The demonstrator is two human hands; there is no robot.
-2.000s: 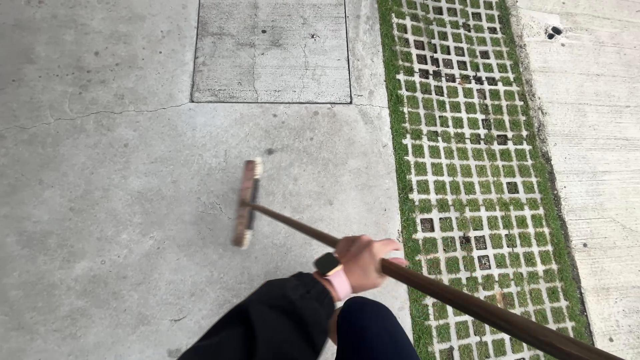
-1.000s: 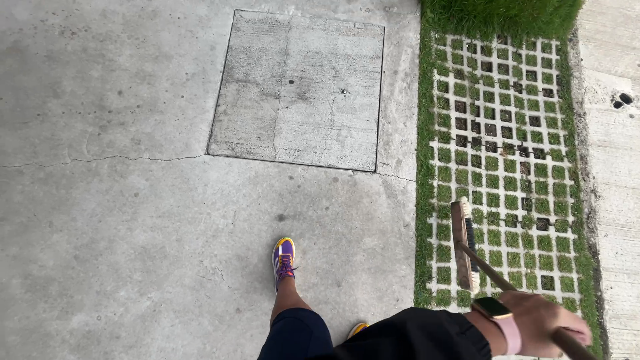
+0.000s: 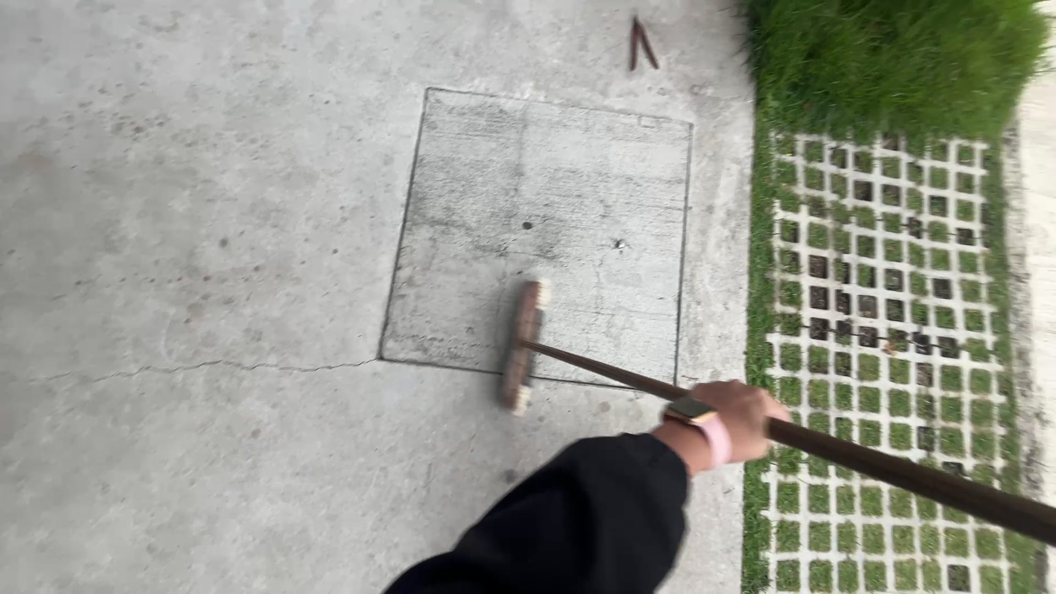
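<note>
My left hand [image 3: 738, 419], with a watch on a pink band and a black sleeve, is closed around the dark handle of a push broom. The handle [image 3: 891, 470] runs out past the right edge of the view. The broom head [image 3: 521, 346], a reddish-brown block with pale bristles at its ends, is blurred. It overlaps the lower edge of a square concrete cover [image 3: 470, 181] set in the pavement. Whether the bristles touch the surface, I cannot tell. My right hand is out of view.
Grass-filled grid pavers [image 3: 883, 404] line the right side, with tall grass [image 3: 883, 66] above them. Two brown pods or sticks [image 3: 642, 45] lie on the concrete beyond the cover. A crack [image 3: 223, 363] crosses the concrete pavement [image 3: 206, 478] on the left.
The broom head has swung left, from over the grid pavers one second ago to the concrete cover. My left hand has moved left with the handle. The view has shifted forward.
</note>
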